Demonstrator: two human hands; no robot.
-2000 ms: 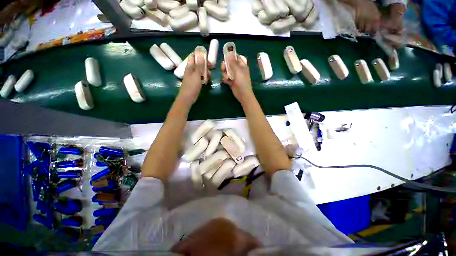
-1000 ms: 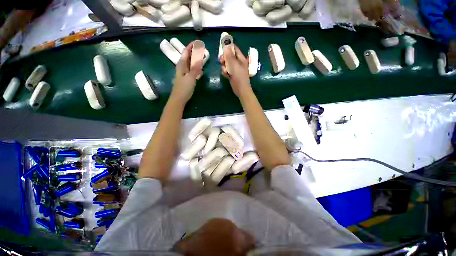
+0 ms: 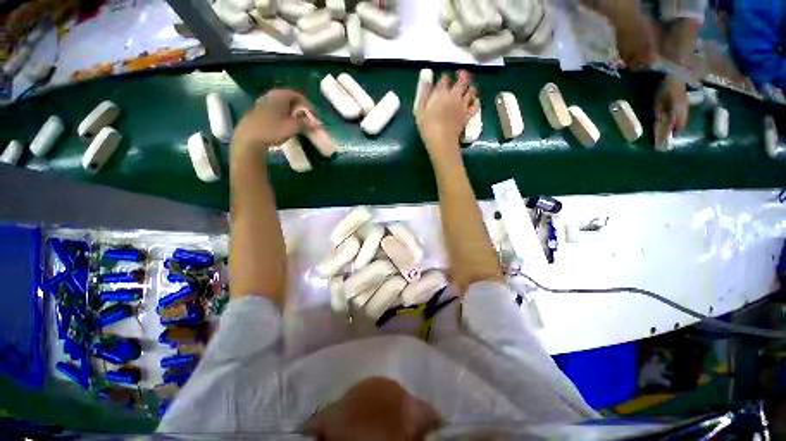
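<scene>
Off-white oblong plastic-cased units lie spaced on the dark green conveyor belt (image 3: 379, 164). My left hand (image 3: 269, 121) is blurred over the belt, left of centre. One tilted unit (image 3: 319, 138) is at its fingertips, and another unit (image 3: 296, 155) is just below. Whether the fingers grip the tilted one is unclear. My right hand (image 3: 446, 110) is over the belt with fingers apart. One unit (image 3: 471, 127) shows partly behind its right side, and another unit (image 3: 423, 90) stands at its left edge. Nothing is visibly held in it.
A pile of units (image 3: 371, 277) and yellow-and-black cutting pliers (image 3: 424, 315) lie between my forearms. Blue cells (image 3: 121, 297) are at left, a white strip (image 3: 520, 220) and a cable (image 3: 603, 287) at right. More units (image 3: 495, 21) are heaped beyond the belt. Another person's hand (image 3: 670, 105) reaches over it.
My hands have moved apart from holding one unit each; the left moved left, the right slightly right and down. The right hand has let go of its unit. Units on the belt have shifted right.
</scene>
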